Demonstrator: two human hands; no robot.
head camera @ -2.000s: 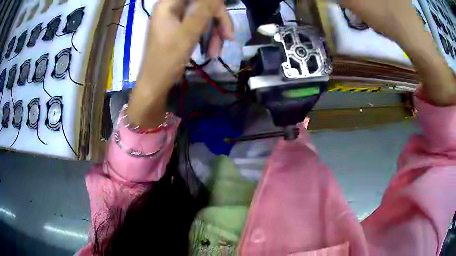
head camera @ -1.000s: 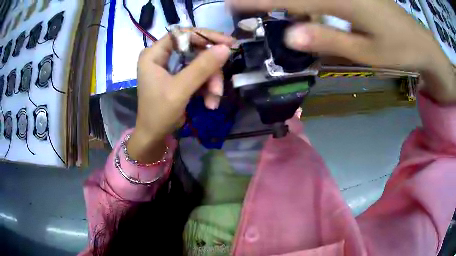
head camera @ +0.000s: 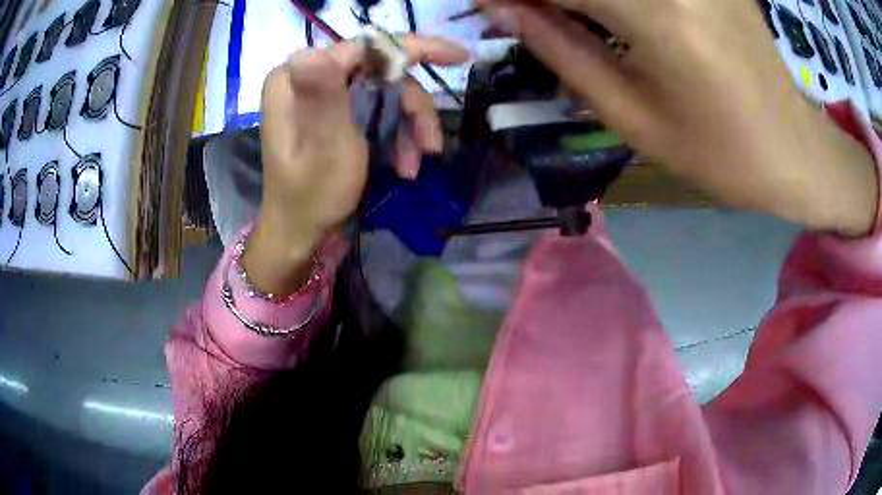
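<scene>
My left hand (head camera: 314, 145) is raised left of the fixture and pinches a small pale test connector (head camera: 383, 56) between thumb and forefinger; its other fingers hang loosely. My right hand (head camera: 706, 116) reaches across the top of the test fixture (head camera: 578, 160) and covers most of its head. A thin dark lead (head camera: 464, 14) shows at the right fingertips; whether they pinch it is unclear. No round unit can be made out under the right hand. The fixture's pale plate, green patch and dark lower body show beneath.
A foam tray (head camera: 97, 227) with rows of round units stands on brown-edged layers at the left. More units lie at the upper right. Red and black test cables (head camera: 319, 21) cross the blue-edged work surface. A black rod (head camera: 503, 228) and blue cloth (head camera: 426, 213) are below the fixture.
The silvery head, exposed two seconds ago, is now hidden by my right hand, which came in from the right. My left hand came down and shows the pale connector. The view shifted slightly.
</scene>
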